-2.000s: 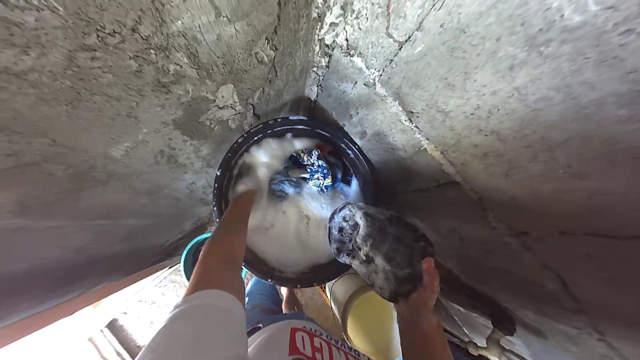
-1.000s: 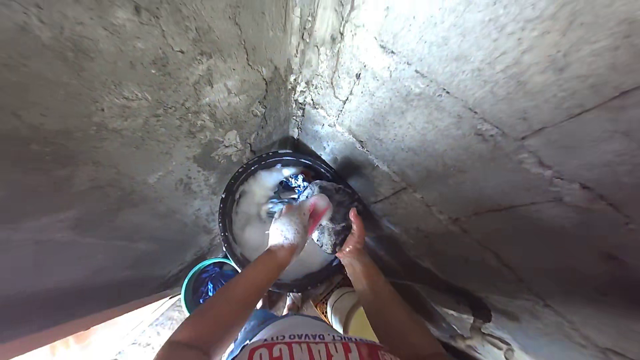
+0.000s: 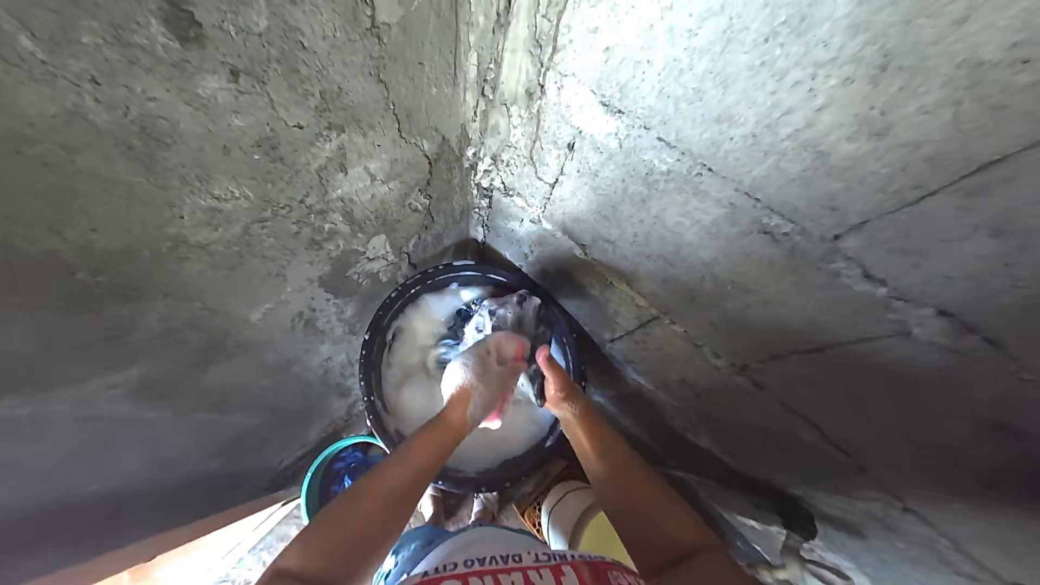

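A round black tub [image 3: 372, 382] of cloudy, foamy water stands in the corner between two walls. Over its right half, a soapy dark cloth item [image 3: 520, 313] is between my hands; its exact kind cannot be told. My left hand [image 3: 486, 374], covered in suds, presses on it with something pink and white under the fingers, possibly a brush or soap. My right hand [image 3: 559, 386] grips the item's lower right edge, thumb up. A blue patterned cloth [image 3: 466, 313] shows in the water behind the item.
Rough, cracked concrete walls [image 3: 731, 203] rise close behind and to the right of the tub. At lower left stands a teal basin [image 3: 310, 487] holding blue cloth. A pale bucket [image 3: 561, 508] with something yellow stands at lower right, beside an orange basket [image 3: 532, 516]. My feet are below the tub.
Two seconds ago my left hand was in the suds and my right held the dark item at the tub's right edge. Since then the item moved over the tub and both hands came together on it.
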